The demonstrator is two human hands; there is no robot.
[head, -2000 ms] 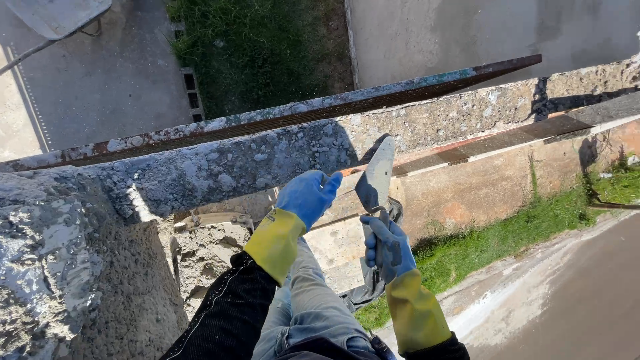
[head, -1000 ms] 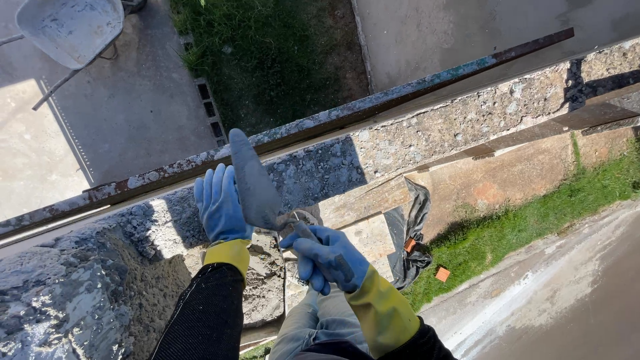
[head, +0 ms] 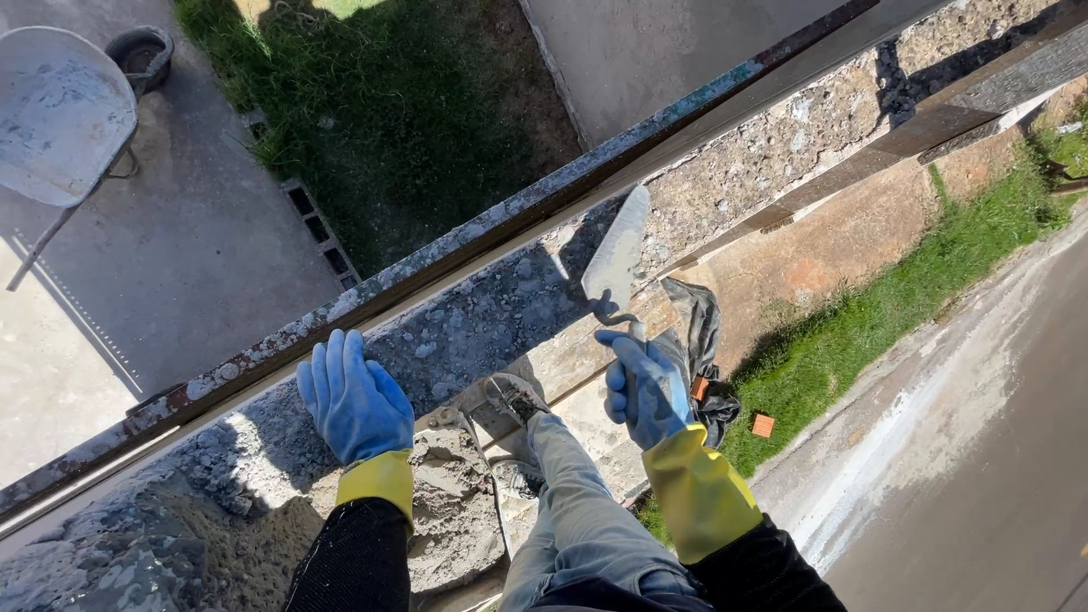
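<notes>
In a blue and yellow rubber glove, my left hand (head: pixel 355 398) rests flat with its fingers extended on the rough top of the wall (head: pixel 476 319), near a long metal straightedge or rail (head: pixel 476 225). My right hand (head: pixel 648 393), gloved alike, grips the handle of a pointed masonry trowel (head: pixel 619 246). Its blade points away from me over the wall, with a little mortar near the neck. A container of wet mortar (head: pixel 450 510) sits between my left forearm and my legs. Its left part is hidden by my sleeve.
I am standing high on wooden planks (head: pixel 586 425) beside the wall. Below lie a wheelbarrow (head: pixel 64 115), a black rubber tub (head: pixel 143 58), hollow blocks (head: pixel 316 228), black plastic sheeting (head: pixel 718 408) and a brick piece (head: pixel 762 425) on grass. A rough mortar mass (head: pixel 161 544) rises at the lower left.
The trowel has swung from near my left hand out to the right, still in my right hand. Two seconds ago, my left hand was beside the blade; now it lies on the wall top.
</notes>
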